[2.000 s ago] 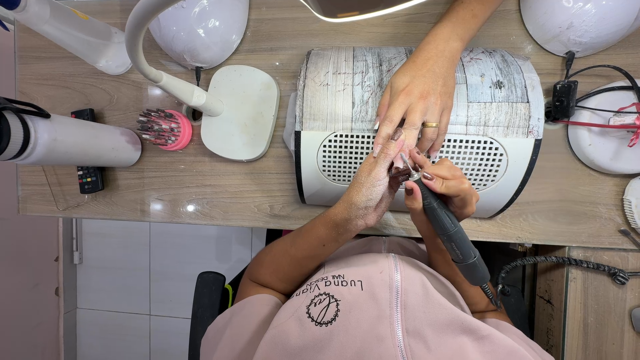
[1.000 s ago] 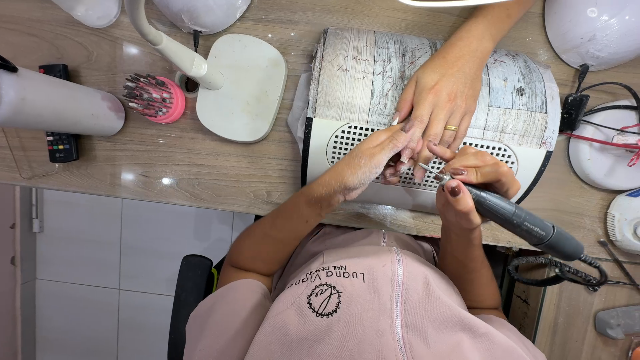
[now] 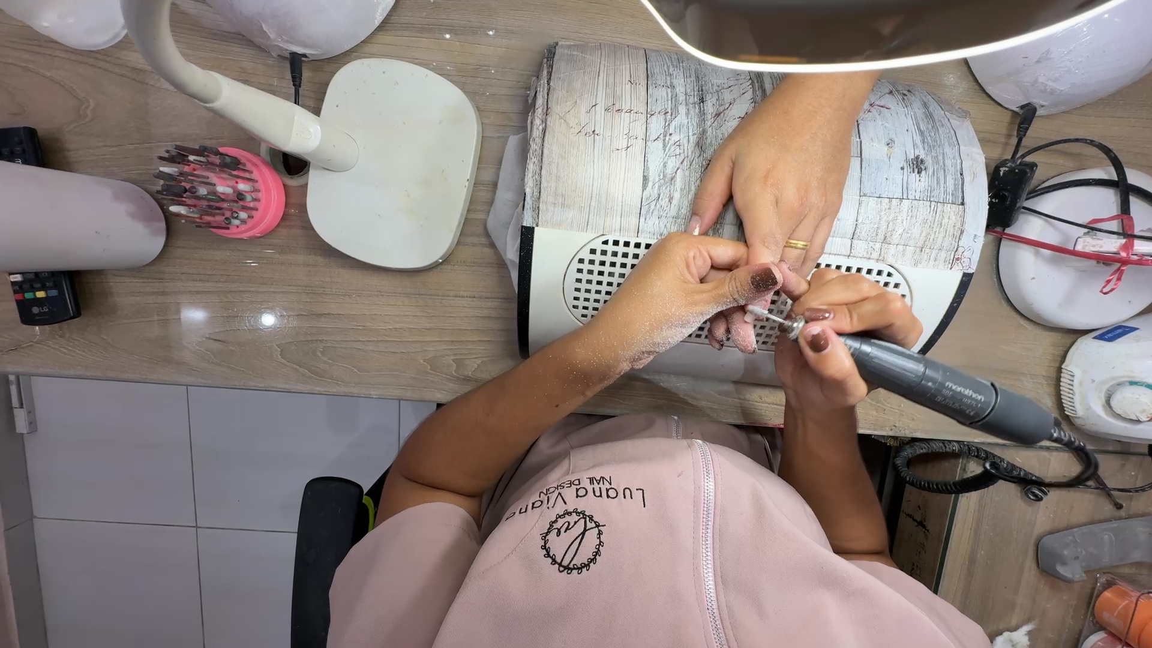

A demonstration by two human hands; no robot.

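My left hand (image 3: 670, 292), dusted with pale powder, pinches a finger of another person's hand (image 3: 787, 184) between thumb and fingers. That other hand reaches in from the top, wears a gold ring (image 3: 796, 244) and rests on a dust collector (image 3: 621, 153) covered with wood-print material. In my right hand (image 3: 832, 328) is the grey handpiece of an electric nail drill (image 3: 931, 382), held like a pen. Its pale bit (image 3: 763, 314) points left, close to the held fingertip; whether it touches the nail cannot be told. My fingers partly hide the collector's black grille (image 3: 607, 270).
Left of the collector are a white lamp base (image 3: 400, 171), a pink holder of drill bits (image 3: 261, 193), a bottle (image 3: 76, 216) and a remote control (image 3: 45, 297). A lamp rim (image 3: 864, 65) hangs overhead. Cables (image 3: 1071, 184), a white control unit (image 3: 1111, 382) and the coiled drill cord (image 3: 945, 477) lie to the right.
The handpiece lies flatter than two seconds ago, when it pointed more steeply upward. My left thumb now extends over the held finger. The view has shifted, bringing the lamp rim further in.
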